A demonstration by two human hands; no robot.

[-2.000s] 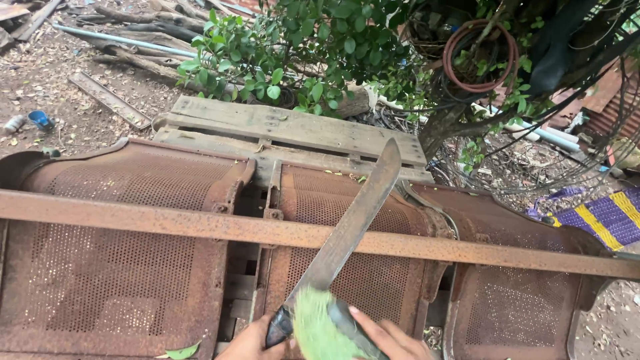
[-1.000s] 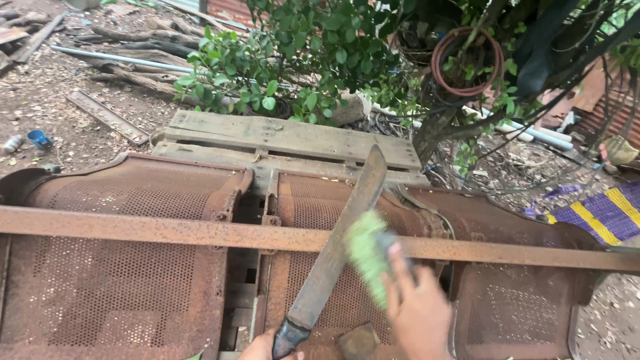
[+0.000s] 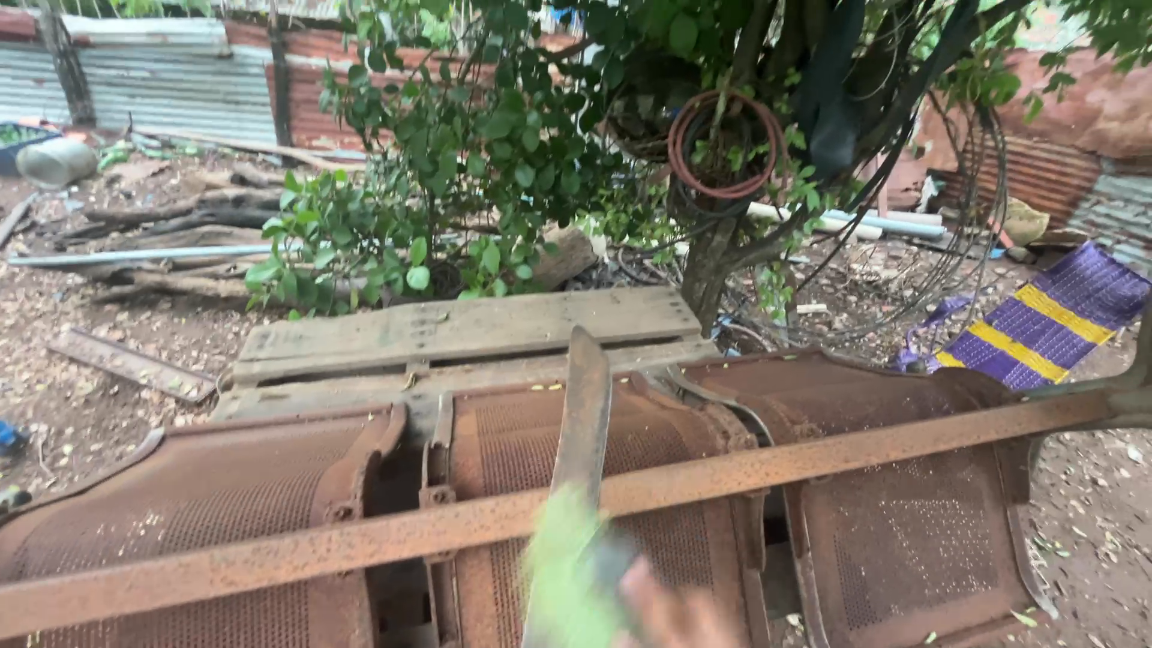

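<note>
A machete with a worn, rust-stained blade (image 3: 583, 414) points up and away at the middle of the view, in front of a rusty metal bar. My right hand (image 3: 679, 607), blurred at the bottom edge, grips a dark-backed brush with green bristles (image 3: 567, 558). The bristles lie over the lower part of the blade. My left hand is out of the frame, as is the machete's handle.
Rusty perforated metal seats (image 3: 909, 540) span the foreground, with a rusty bar (image 3: 342, 544) across them. Behind stand a wooden pallet (image 3: 477, 324) and a tree with a coiled hose (image 3: 675, 153). A purple and yellow woven sheet (image 3: 1035, 328) lies at right.
The view has tilted up, and my left hand has left the frame. The brush, beside the upper blade one second ago, is now over its lower part. The blade now points more nearly straight up.
</note>
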